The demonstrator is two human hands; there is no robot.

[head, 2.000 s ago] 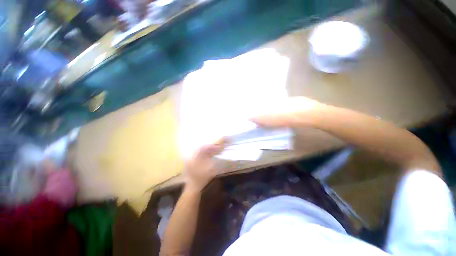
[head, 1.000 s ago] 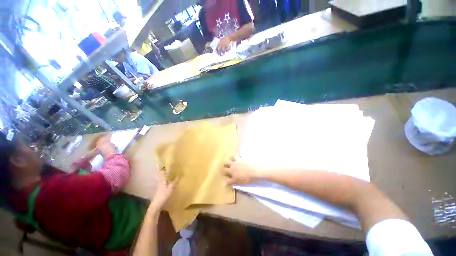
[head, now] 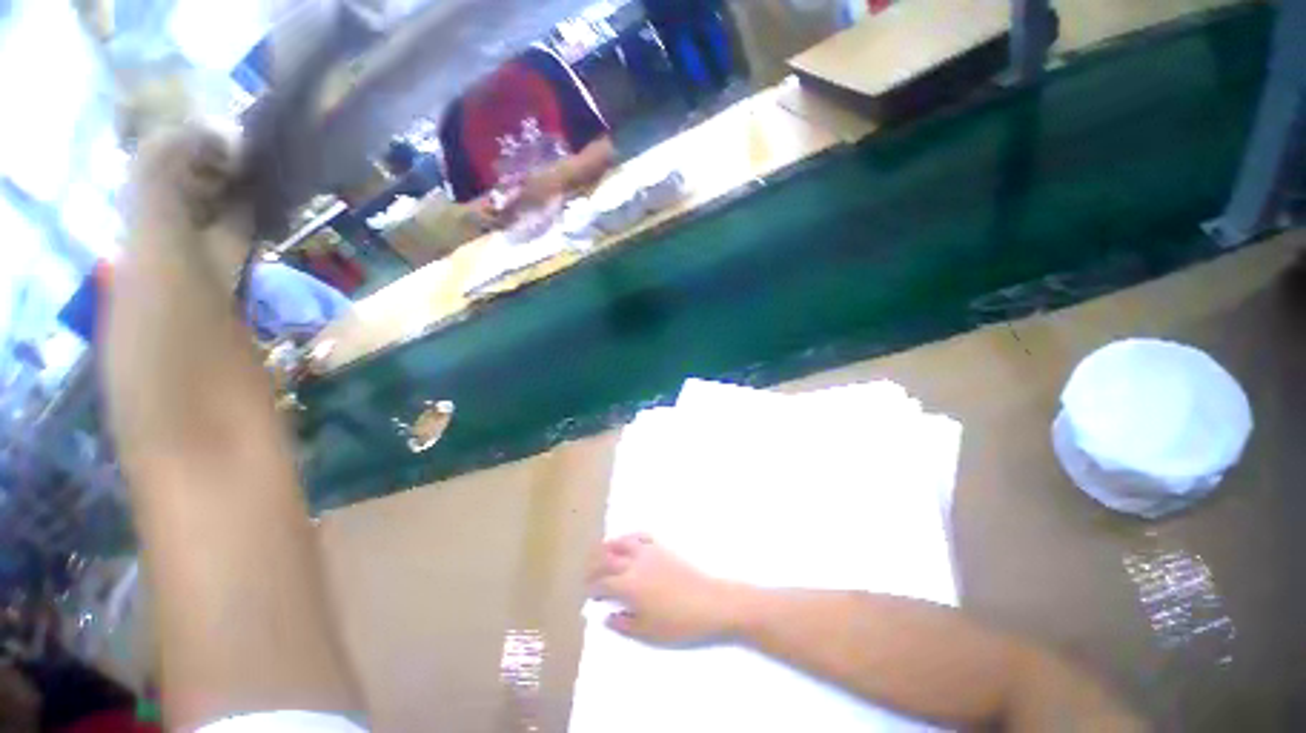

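Observation:
A stack of white sheets [head: 788, 473] lies on the brown bench in front of me. My right hand [head: 659, 587] rests on the left part of the stack, palm down, with its fingers spread a little and gripping nothing. My left arm is raised at the left of the picture. My left hand [head: 186, 165] is blurred near the upper left, beside a blurred grey shape, and I cannot tell if it holds anything. A round white wrapped piece [head: 1153, 423] stands on the bench to the right of the stack.
A green conveyor belt [head: 745, 301] runs beyond the bench, with a gold metal piece [head: 428, 425] on it. Across it, a person in a red and black shirt [head: 523, 136] handles white material. Flat brown cardboard [head: 917, 57] lies on the far bench. A grey post [head: 1268, 129] stands at the right.
The yellow-brown kraft paper has left the bench and is not clearly visible. My left hand has risen to the upper left. My right hand has moved from the kraft paper's edge onto the white stack.

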